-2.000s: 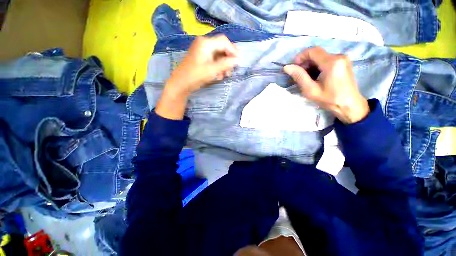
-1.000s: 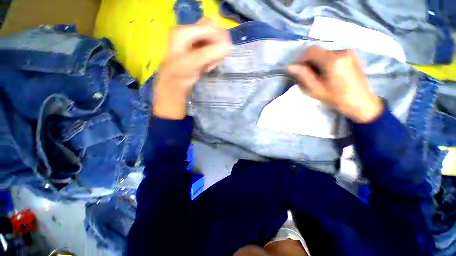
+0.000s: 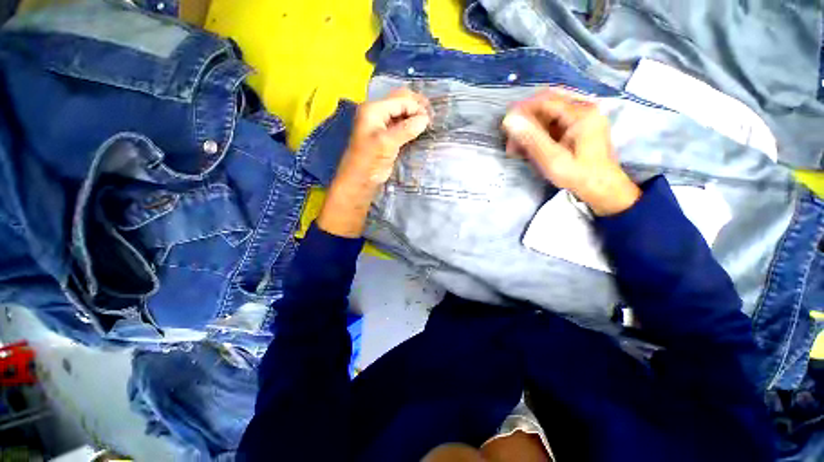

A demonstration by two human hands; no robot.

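A denim jacket [image 3: 452,217] lies with its pale inside up, a white pocket bag [image 3: 560,230] showing below my right forearm. A dark blue band [image 3: 470,69] with small metal studs runs along its far edge. My left hand [image 3: 375,149] is curled with pinched fingertips over a seam at the jacket's left part; whether it grips cloth or a thread cannot be seen. My right hand [image 3: 574,144], slightly blurred, is curled above the same seam to the right. The thread snips are hidden in its palm now; a thin dark tip showed there earlier.
Another denim jacket [image 3: 217,207] is heaped at left. A pale inside-out garment [image 3: 669,45] with a white panel lies at the far right. The yellow tabletop [image 3: 298,63] shows between them. A red object [image 3: 16,364] is at the lower left edge.
The view has shifted, so the jacket and heaps appear differently placed. My left hand has come down from its raised, blurred position to the seam. My right hand stays curled above the jacket.
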